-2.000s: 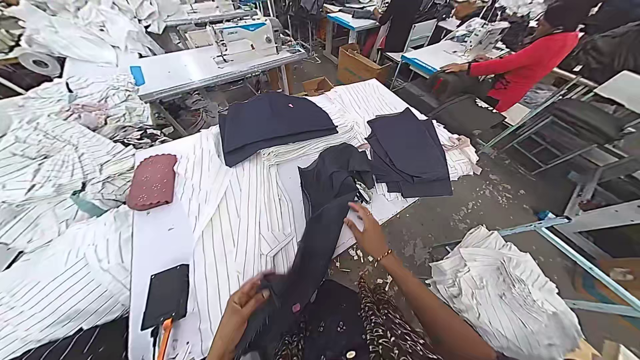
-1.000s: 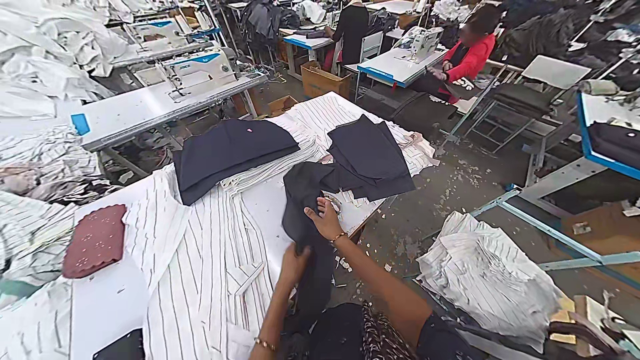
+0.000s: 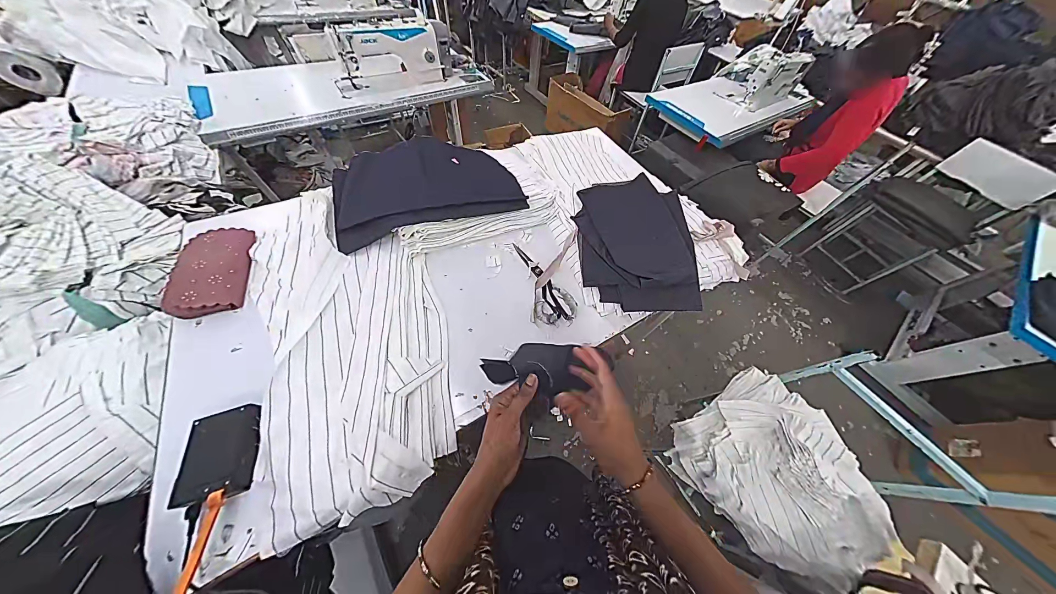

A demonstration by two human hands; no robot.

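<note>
A dark navy fabric piece [image 3: 549, 367], bunched up, is held at the table's front edge. My left hand [image 3: 510, 417] grips it with the thumb on top. At its right side is my right hand [image 3: 601, 404], slightly blurred, fingers bent and apart; whether it pinches the cloth is unclear. Scissors [image 3: 546, 289] lie on the white table just beyond, partly under a pale strip. Folded navy fabric panels [image 3: 639, 243] rest to their right, and a larger navy stack [image 3: 425, 190] lies at the back left on white striped fabric [image 3: 346, 371].
On the table's left are a maroon eyelet cloth [image 3: 210, 272] and a black flat device [image 3: 219, 454] with an orange strap. A striped fabric bundle [image 3: 775, 470] sits low right beside a metal frame [image 3: 916, 429]. Behind stand sewing machines [image 3: 392, 54] and a seated person in red [image 3: 850, 124].
The long navy piece, earlier stretched over the table, is now gathered close to me in my hands. The scissors have come into plain sight. My left hand has moved up beside my right.
</note>
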